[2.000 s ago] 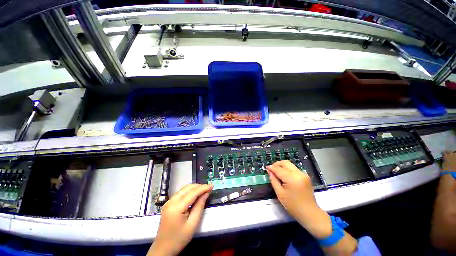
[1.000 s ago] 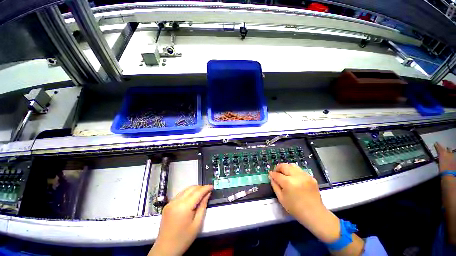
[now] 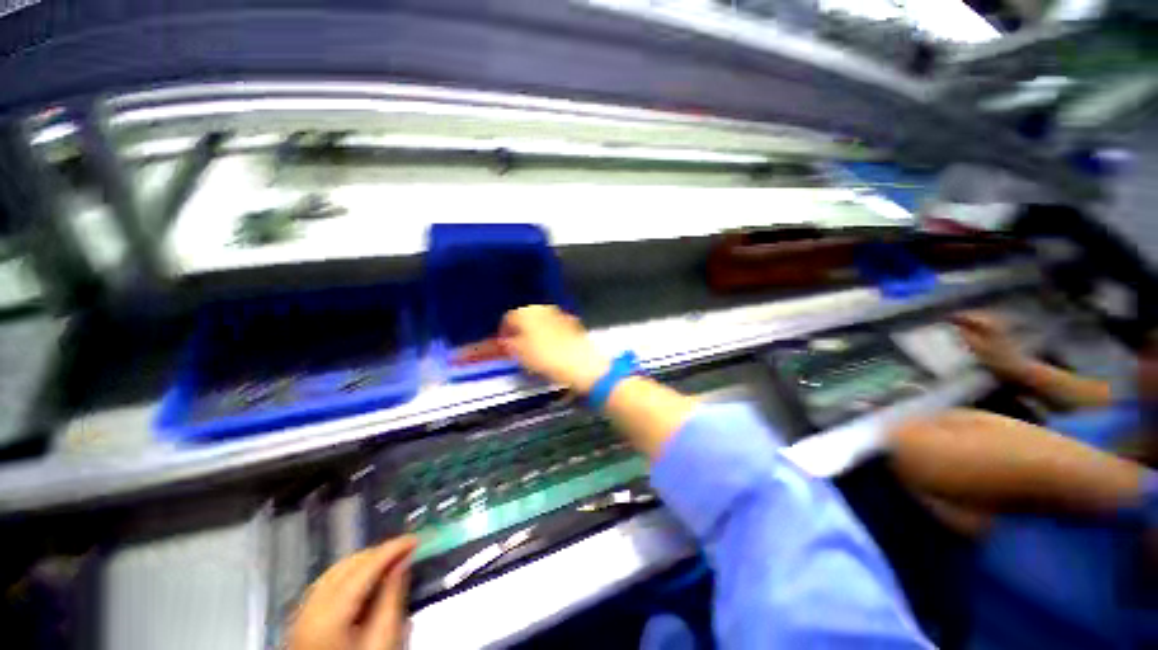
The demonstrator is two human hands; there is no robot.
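The green circuit board (image 3: 508, 508) lies in its black carrier (image 3: 438, 587) on the conveyor, blurred. My left hand (image 3: 353, 597) is at the carrier's near left corner, thumb and fingers close together; whether it holds anything cannot be told. My right hand (image 3: 549, 345), with a blue wrist band, reaches over the board to the front right of the upright blue bin (image 3: 489, 273), its fingertips at the orange-red components (image 3: 476, 352). Blur hides whether the fingers hold a piece.
The wide blue bin (image 3: 299, 362) with grey parts stands to the left. A second board (image 3: 851, 371) lies in a carrier to the right. A brown-red box (image 3: 777, 260) and a small blue bin (image 3: 897, 269) stand behind. Another person's arms (image 3: 1016, 464) are at the right.
My right hand has left the board and moved back to the upright bin. My left hand remains by the carrier's corner. The camera view has swung and tilted, and more of the neighbour shows.
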